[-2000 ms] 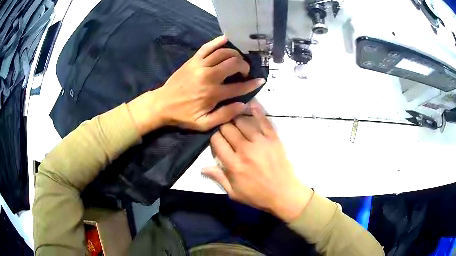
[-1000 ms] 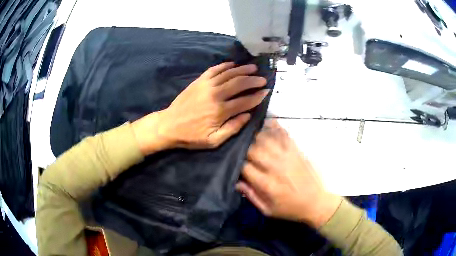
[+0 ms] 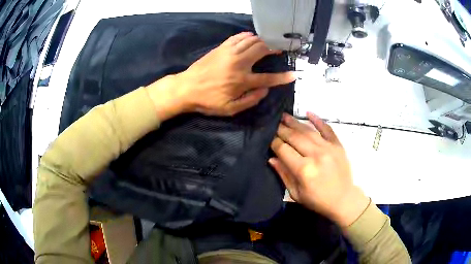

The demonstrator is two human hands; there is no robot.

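Observation:
A black fabric bag piece [image 3: 201,149] with a netted mesh area lies on the white sewing table and hangs over its front edge. Its right edge runs up to the presser foot and needle [image 3: 292,58] of the sewing machine [image 3: 281,23]. My left hand [image 3: 232,77] lies on top of the fabric, index finger stretched to the edge just below the presser foot. My right hand [image 3: 312,160] is lower right, with its fingertips at the fabric's right edge; whether it pinches the edge is hard to tell.
The machine's control panel [image 3: 431,67] is at the upper right. Heaped dark strips [image 3: 20,56] lie at the far left. A flat dark rectangle [image 3: 62,31] is on the left table edge. A cardboard box [image 3: 116,237] with orange-red items shows below the table edge.
The fabric has turned, so its right edge runs more straight down from the needle, and a mesh area now shows. Both hands have shifted to the right with it.

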